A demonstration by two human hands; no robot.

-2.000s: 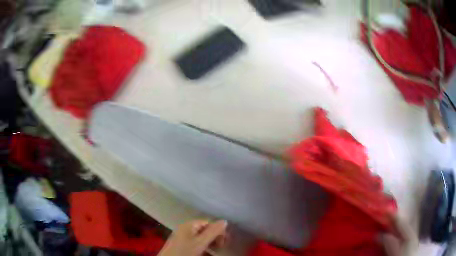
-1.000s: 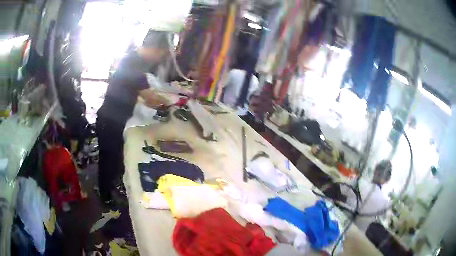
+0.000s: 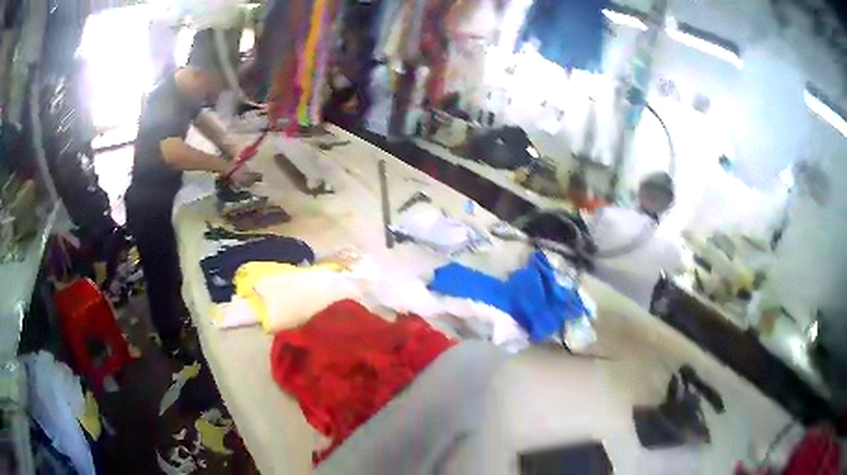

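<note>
Neither of my hands is in the picture. A red lace garment lies heaped on the long pale table nearest in front of me. A grey padded board or cloth lies against its right side and runs off the bottom edge. A dark rectangular block is cut off by the bottom edge. An iron, it seems, on a dark plate stands to its right. More red cloth shows at the bottom right corner.
Yellow cloth, dark cloth, white cloth and blue cloth lie farther up the table. A person stands at its far left; another is at the right. A red stool stands left.
The view has lifted from the board and red cloth to the whole room, then tipped down a little. My hands, seen at the bottom earlier, are out of view. The block and iron show again.
</note>
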